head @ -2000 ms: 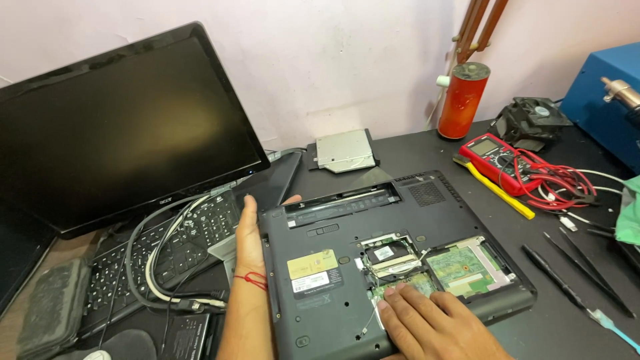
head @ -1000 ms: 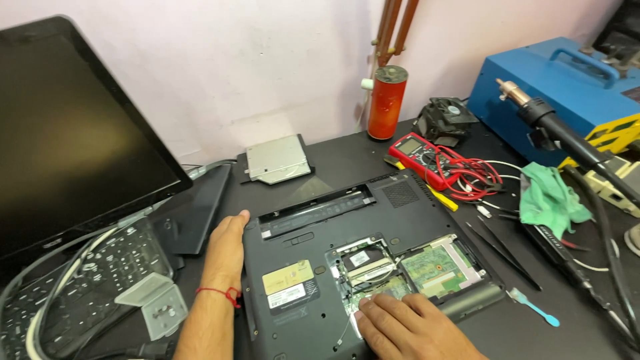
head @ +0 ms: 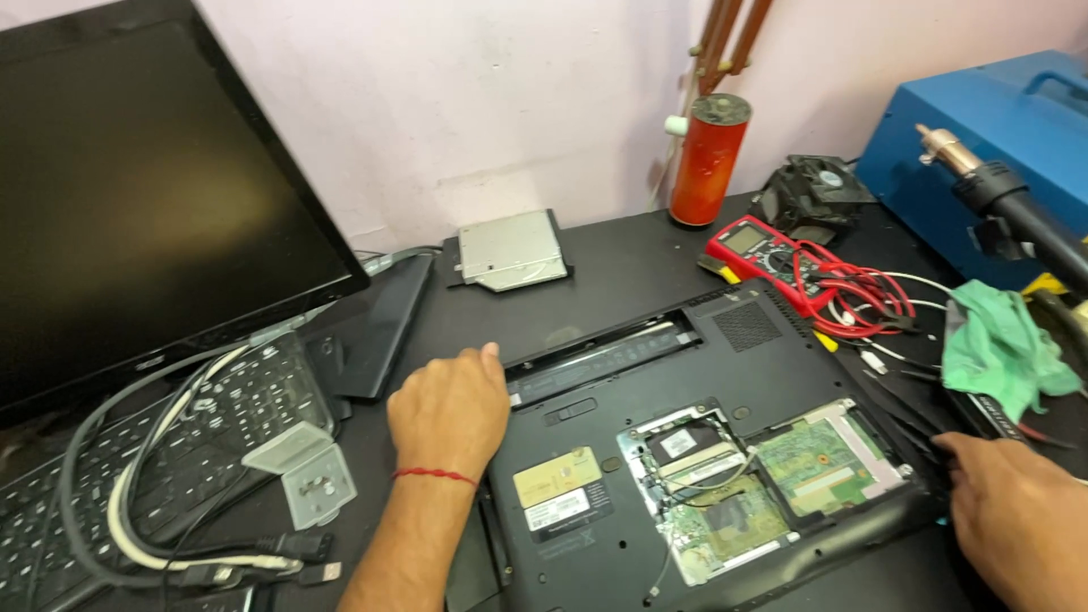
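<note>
An upturned laptop [head: 586, 425] lies on the black table, its bottom bays showing a green circuit board [head: 731, 527] and thin loose cables. My left hand [head: 450, 408], a red string at its wrist, rests against the laptop's left edge near the battery bay; its fingertips are hidden behind that edge. At the laptop's right edge is my right hand [head: 1003, 501], its fingertips by dark tweezers [head: 905, 412]; whether it grips them cannot be told.
Monitor [head: 161, 195], keyboard [head: 229, 408] with cables, and open plastic box of screws [head: 314, 484] stand left. Behind lies an optical drive [head: 510, 246]. Right are a red multimeter [head: 765, 259], cooling fan [head: 812, 195], green cloth [head: 1003, 340], hot-air handpiece [head: 1011, 204] and blue station [head: 977, 127].
My right hand has moved off the laptop's open bay to the right, beside the tweezers. My left hand stays at the laptop's left edge. The view has shifted.
</note>
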